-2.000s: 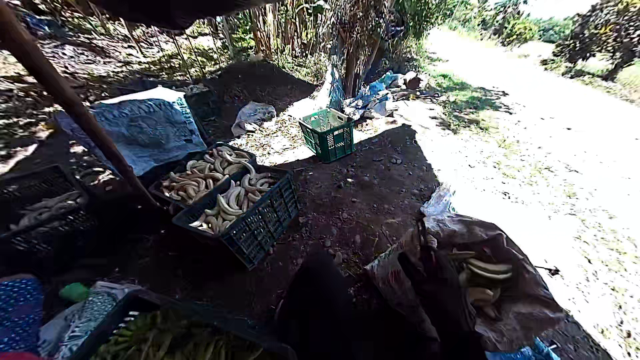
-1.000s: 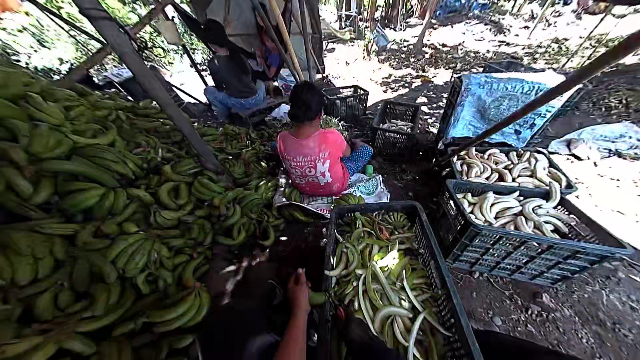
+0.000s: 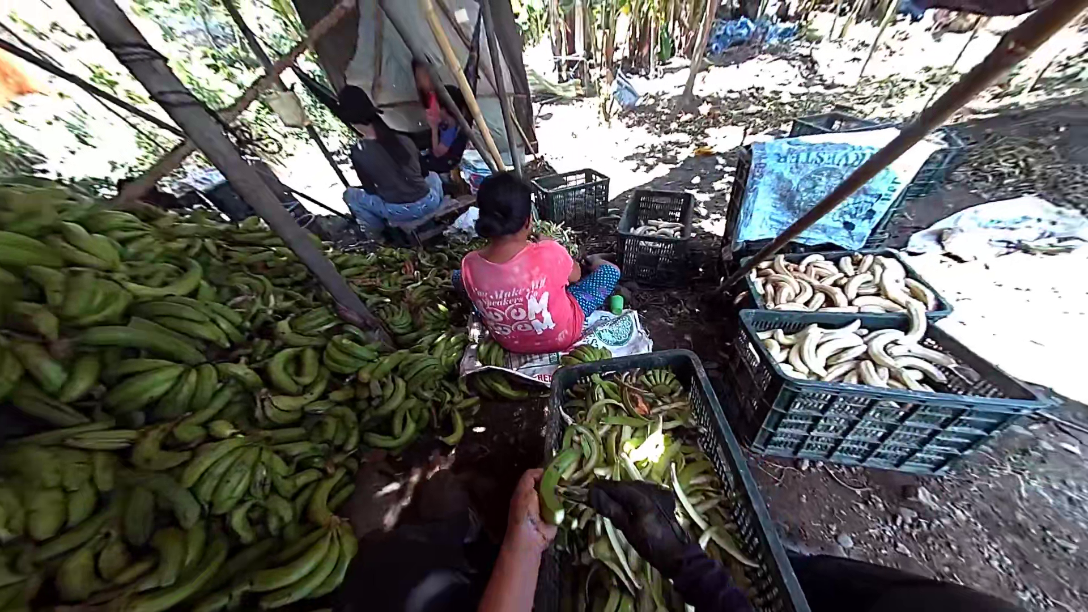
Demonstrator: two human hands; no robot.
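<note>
My bare left hand (image 3: 529, 520) holds a green banana (image 3: 557, 484) upright over the near left rim of a dark plastic crate (image 3: 744, 476). My right hand (image 3: 642, 520), in a dark glove, is just right of the banana, fingers closed around something thin that points at it; what it is cannot be made out. Green banana peels (image 3: 620, 425) fill much of the crate beneath both hands.
Unpeeled green bananas (image 3: 170, 382) are heaped at the left. Ahead, a person in a pink shirt (image 3: 523, 293) sits on a sack; others sit behind. Crates of peeled bananas (image 3: 858, 353) stand at the right. Wooden poles (image 3: 229, 170) slant across both sides.
The view has swung left from the roadside to the banana heap. Since one second ago, the gloved right hand has come plainly into sight beside the left, and the banana is raised over the crate.
</note>
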